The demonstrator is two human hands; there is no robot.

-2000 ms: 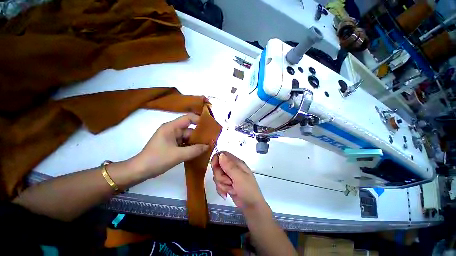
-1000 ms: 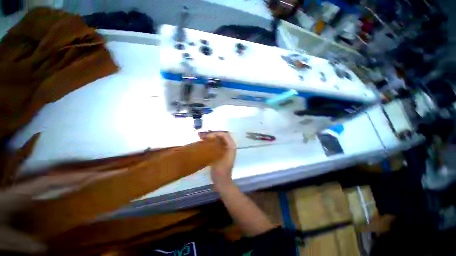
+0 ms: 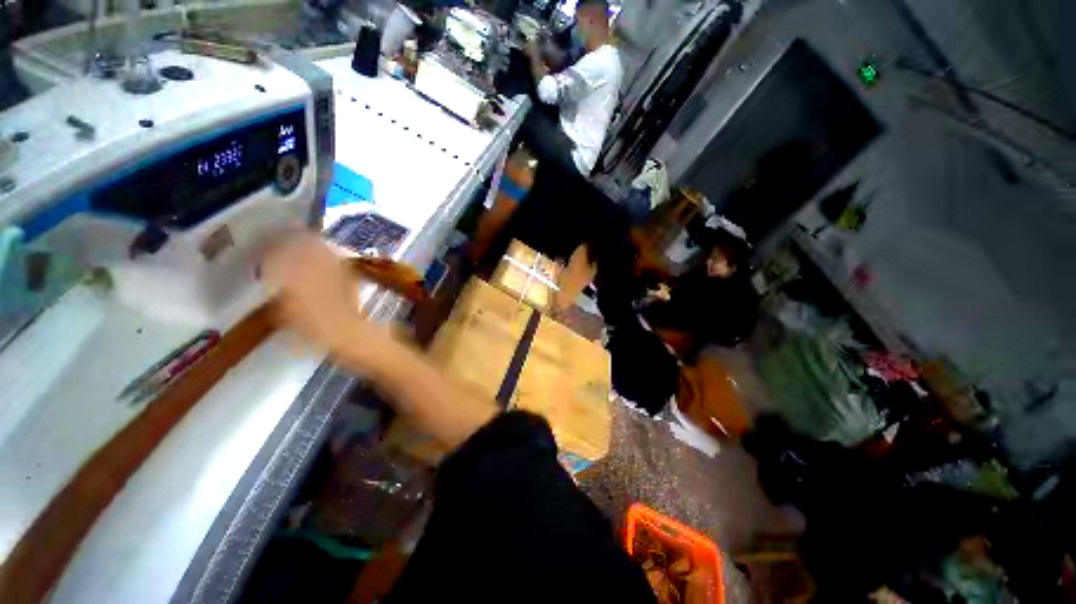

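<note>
A long rust-brown fabric strip (image 3: pixel 130 452) runs over the white machine table from the lower left up to my right hand (image 3: pixel 309 293). My right hand is blurred and closed around the strip near its far end, by the right part of the sewing machine (image 3: pixel 165 274). A short end of the strip sticks out past the hand towards the table's front edge. Thread snips (image 3: pixel 171 365) with a red handle lie on the table beside the strip. My left hand is out of the picture. The needle area is also out of view.
The machine's lit display (image 3: pixel 220 161) is behind my hand. A grey ruler-marked edge (image 3: pixel 274 472) bounds the table. Cardboard boxes (image 3: pixel 561 375) and an orange crate (image 3: pixel 673 555) stand on the floor at right. One person (image 3: pixel 586 94) stands at the back; another (image 3: pixel 715 301) is low down at right.
The view has swung far to the right. My right hand has moved right along the table with the strip, which is now stretched out. My left hand has left the picture.
</note>
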